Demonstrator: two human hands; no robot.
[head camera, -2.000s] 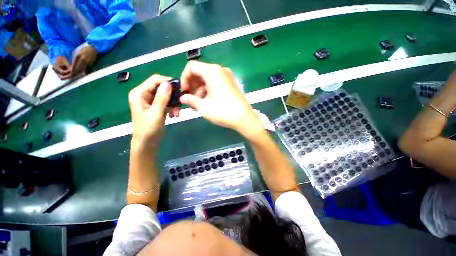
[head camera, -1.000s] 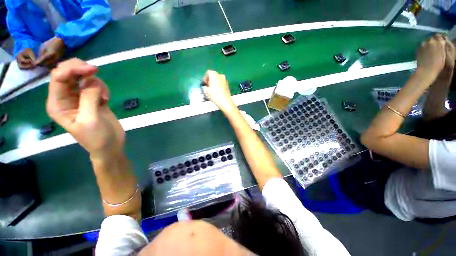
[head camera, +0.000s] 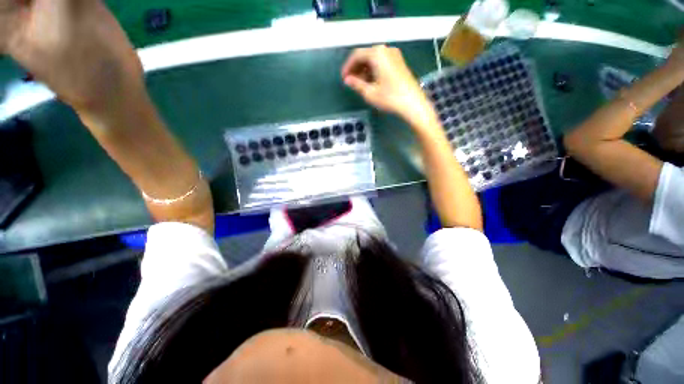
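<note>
My left hand (head camera: 64, 45) is at the upper left, blurred and partly cut off by the frame's edge; whether it holds anything is hidden. My right hand (head camera: 381, 77) is above the bench beyond the small sticker sheet, fingers curled together; no object shows in it, but the fingertips are unclear. The small sticker sheet (head camera: 304, 176) lies in front of me, with rows of round black pieces along its far edge. The large sticker sheet (head camera: 491, 112) lies to the right, covered with black dots.
Black units (head camera: 158, 19) sit on the green belt beyond the white rail (head camera: 247, 43). An amber bottle (head camera: 463, 43) and a whitish round cap (head camera: 522, 24) stand beyond the large sheet. Dark equipment (head camera: 19, 172) is at the left edge. Another person's arm (head camera: 611, 142) is at the right.
The view has tilted down towards my lap. My right hand has come back from the belt to above the bench. My left hand is further towards the upper left. The unit held earlier no longer shows.
</note>
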